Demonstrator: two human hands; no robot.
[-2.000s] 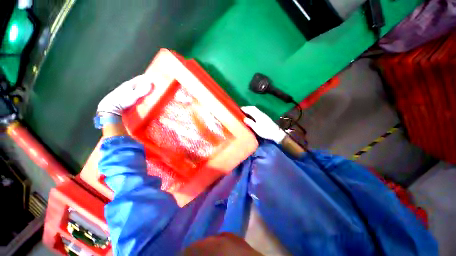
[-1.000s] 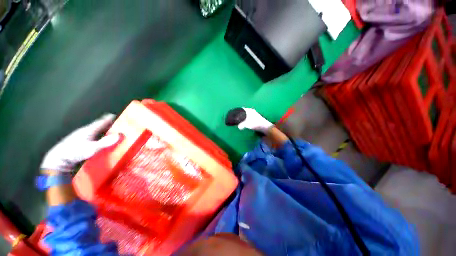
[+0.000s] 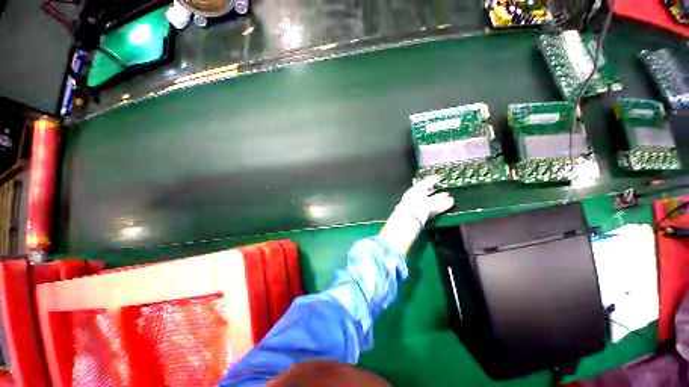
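Note:
My left hand (image 3: 424,202), in a white glove, is stretched out to the near left corner of a green circuit board (image 3: 455,150) on the dark green belt. Its fingertips meet or overlap the board's near edge; the fingers look apart, and no lift of the board shows. The board has a pale label and a wide pale strip. My right hand and the handheld scanner are not in view. A red foam tray (image 3: 143,281) with shiny bubble wrap in its pocket lies at the lower left, on other trays.
More boards lie on the belt to the right, the nearest one (image 3: 550,143) beside the first. A black box (image 3: 535,291) stands on the green mat, with white paper (image 3: 625,281) to its right. A red roller (image 3: 44,185) is at the far left. Purple clothing shows at the lower right.
The view has swung up over the belt, bringing the boards into sight. My left hand has left the tray and reached to the board. My right hand, last holding the scanner, has left view.

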